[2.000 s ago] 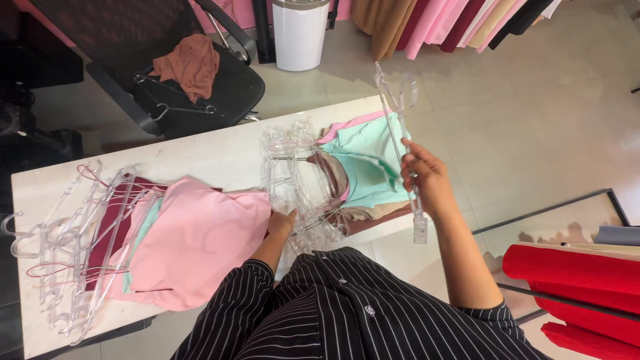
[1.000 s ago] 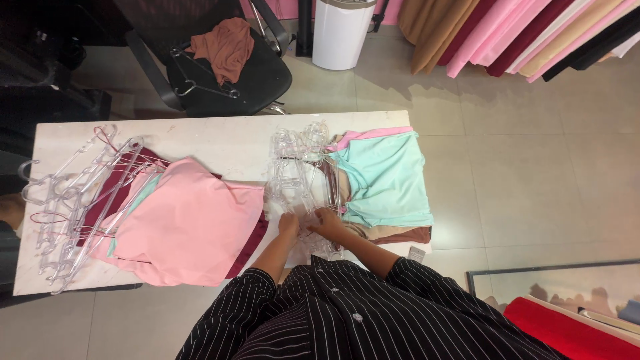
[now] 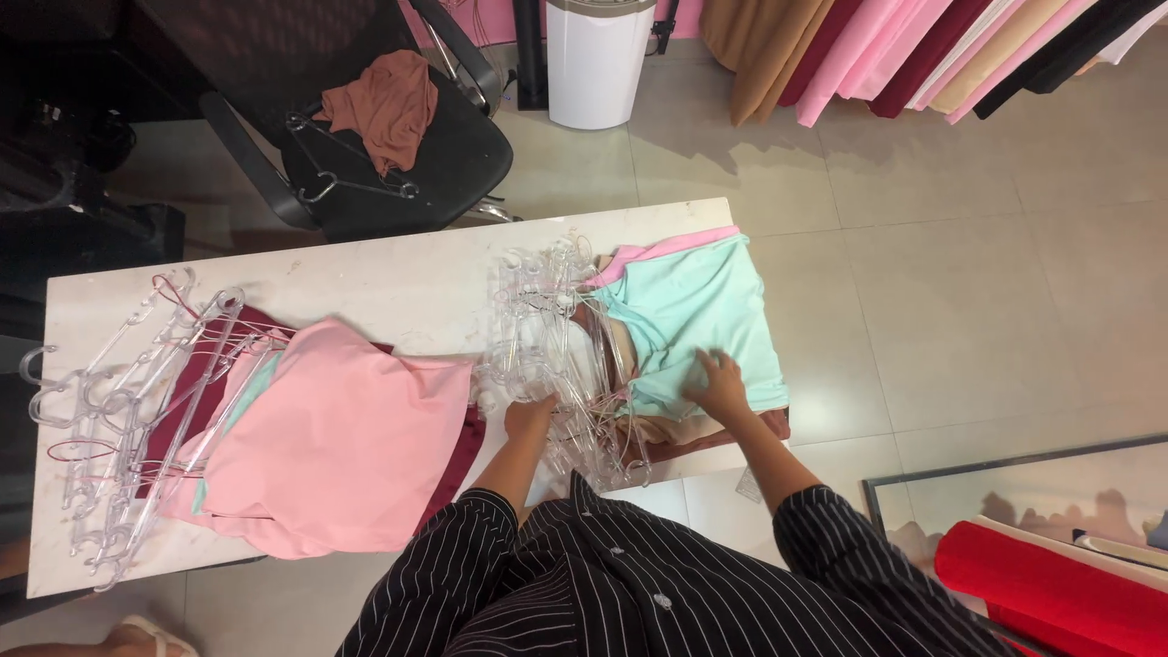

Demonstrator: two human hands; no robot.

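Observation:
On the white table, a mint-green garment [image 3: 698, 315] tops a pile of folded garments at the right end. My right hand [image 3: 718, 388] rests on its lower part with fingers spread. Clear plastic hangers [image 3: 547, 338] lie bunched along the pile's left side, with thin straps around them. My left hand [image 3: 531, 415] is at the lower middle of this bunch; whether its fingers grip a hanger cannot be told. Further left, a pink garment [image 3: 338, 447] covers maroon and mint ones, with more clear hangers [image 3: 119, 420] at their left.
The white table [image 3: 392, 274] spans the middle. Behind it stand a black office chair [image 3: 411, 182] holding a brown garment [image 3: 388, 105] and a hanger, and a white bin [image 3: 599, 68]. Fabrics hang at the top right. Red fabric [image 3: 1049, 584] lies lower right. Part of another person's foot [image 3: 137, 639] shows lower left.
Two seconds ago my right hand held up a clear hanger by the mint garment; the garment now lies flat. Since one second ago, my right hand has moved from the hangers onto it.

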